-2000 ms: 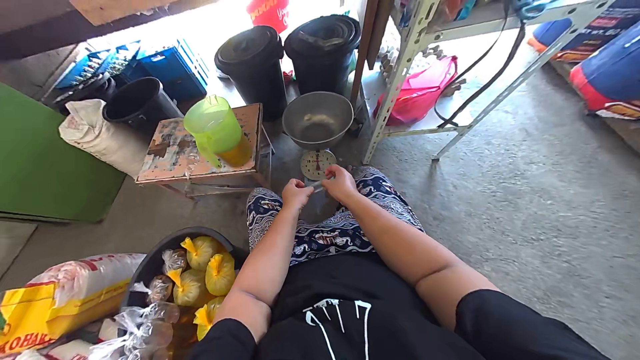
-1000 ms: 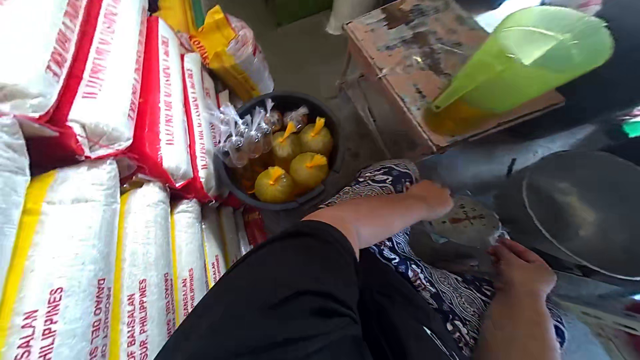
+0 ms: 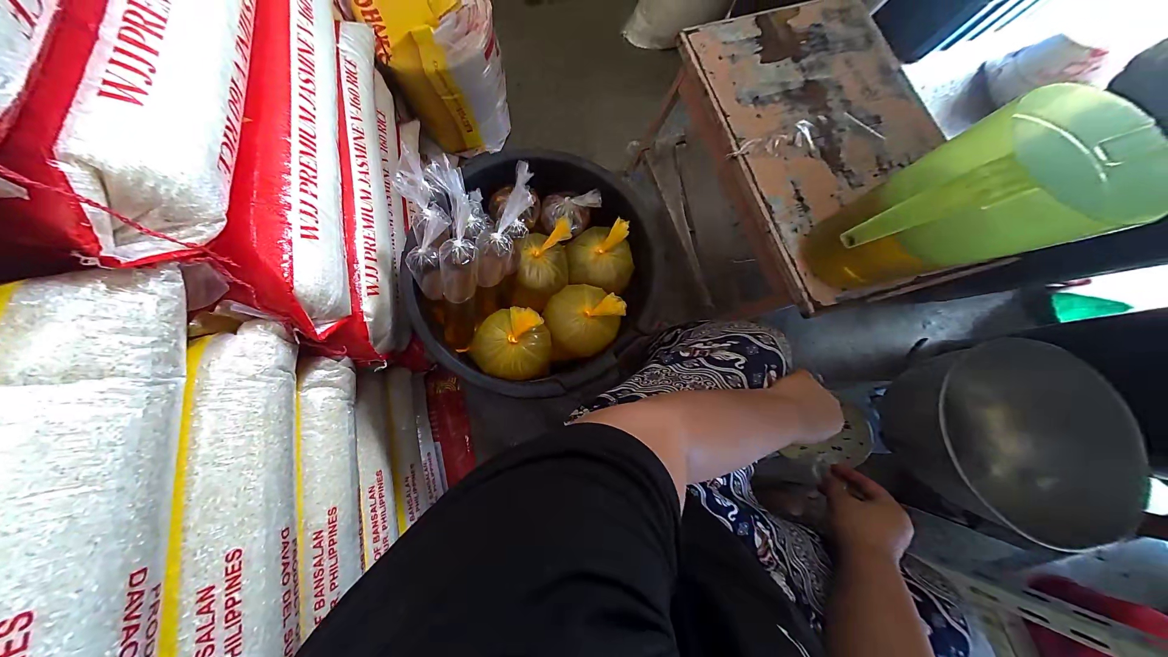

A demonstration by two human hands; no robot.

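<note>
My left hand [image 3: 808, 408] is bent over my patterned trousers, its fingertips hidden from view. Below and to the right of it, my right hand [image 3: 865, 513] has its thumb and fingertips at the edge of a thin piece of clear plastic [image 3: 805, 467], which lies between the two hands. The round dial of a scale [image 3: 844, 440] shows behind the hands, and a large grey metal pan [image 3: 1031, 443] is to their right. Left of my knee, a black tub [image 3: 525, 388] holds knotted bags of yellow contents [image 3: 584, 321] and slim clear bags [image 3: 458, 269].
A worn wooden table [image 3: 776, 119] carries a tilted-looking green pitcher [image 3: 995, 196] with amber liquid and scraps of clear plastic [image 3: 803, 137]. Stacked rice sacks [image 3: 310, 173] fill the left side. A yellow and white sack [image 3: 447, 73] stands behind the tub. Metal shelf framing [image 3: 1031, 584] is at lower right.
The view has swung left from two seconds ago, bringing the tub and rice sacks closer. Since one second ago, my hands have come nearer each other.
</note>
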